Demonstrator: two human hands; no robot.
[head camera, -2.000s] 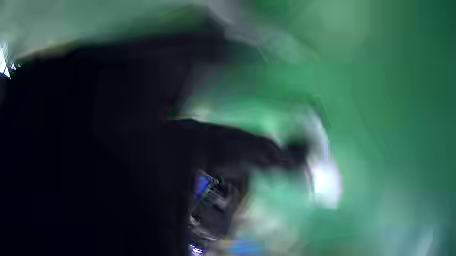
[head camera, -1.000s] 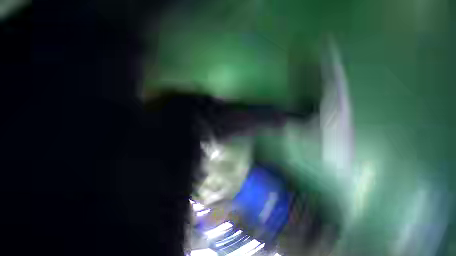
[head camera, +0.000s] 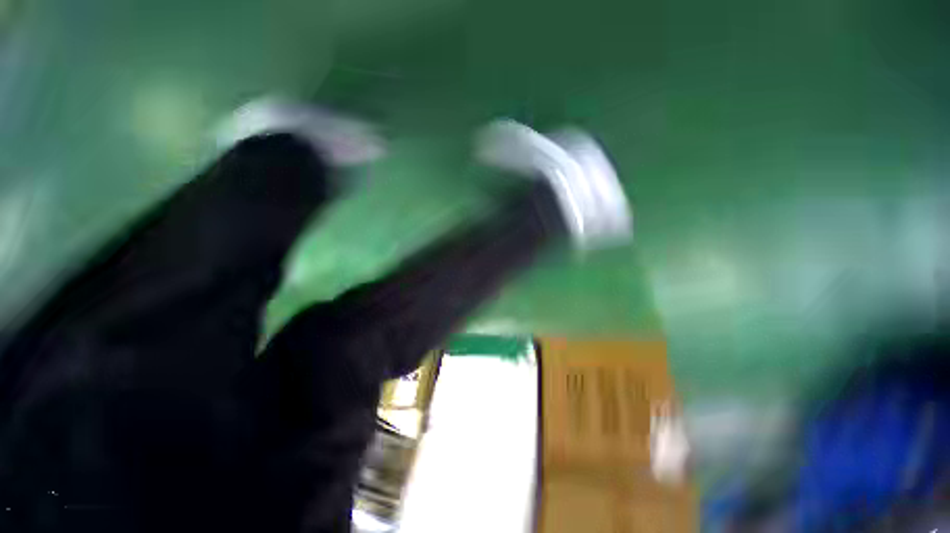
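The view is badly blurred and tilted. Neither of my hands can be made out. Two dark shapes that look like trousered legs reach from the lower left over the green floor (head camera: 771, 198). They end in white, smeared shapes that look like shoes, one at the upper left (head camera: 302, 127) and one right of the middle (head camera: 568, 182). A brown carton (head camera: 604, 416) with dark printed marks is at the bottom, right of the middle. A small pale blurred thing (head camera: 669, 446) shows at its right edge; I cannot tell what it is.
A bright white flat surface (head camera: 469, 448) lies beside the carton, with a green strip (head camera: 488, 346) at its end. Pale and metallic shapes (head camera: 394, 448) show left of it. A blue blurred object (head camera: 870, 448) is at the lower right, partly in dark shadow.
The view has swung round. Both white-ended legs now show, and the carton and white surface have come into view. The blue shape near the bottom middle is gone; blue now shows at lower right.
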